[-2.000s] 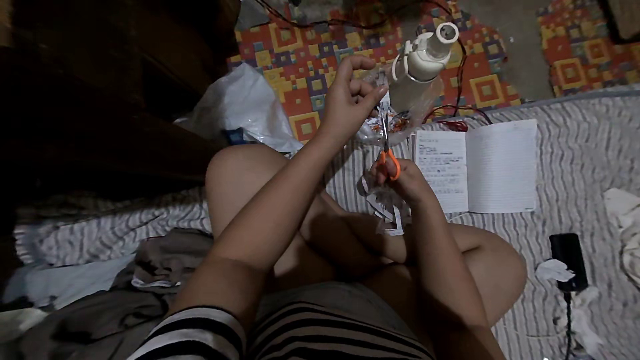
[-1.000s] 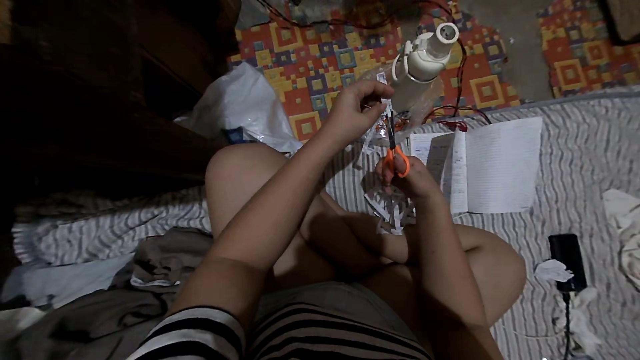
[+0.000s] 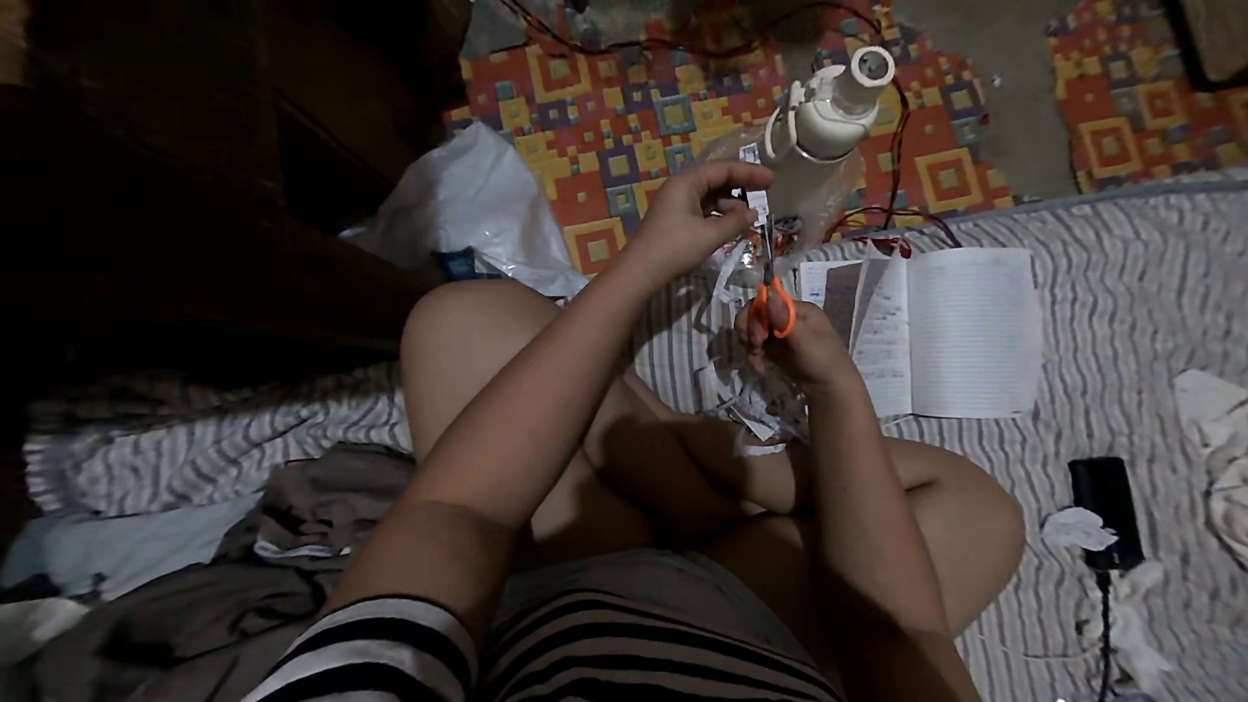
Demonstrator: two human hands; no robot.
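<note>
My left hand (image 3: 697, 219) pinches a narrow printed paper strip (image 3: 758, 200) between thumb and fingers. Below it, my right hand (image 3: 795, 341) grips scissors with orange handles (image 3: 774, 307), their blades pointing up toward the strip's lower end. Whether the blades touch the paper is hard to tell. Cut paper scraps (image 3: 746, 400) lie in a loose heap by my crossed legs, partly behind my right hand. Just beyond my hands is clear plastic packaging (image 3: 780, 234) with small shiny things in it.
A cream-coloured bottle-like container (image 3: 829, 122) stands beyond my hands. An open lined notebook (image 3: 975, 331) lies right of them on the striped cloth (image 3: 1102, 292). Farther right is a black phone (image 3: 1107, 512) with a cable. A white plastic bag (image 3: 478, 200) sits at left, and dark wires cross the patterned mat (image 3: 624, 107).
The notebook's left pages have lifted since the earliest frame. My left hand has shifted slightly on the strip, while my right hand has stayed around the scissors.
</note>
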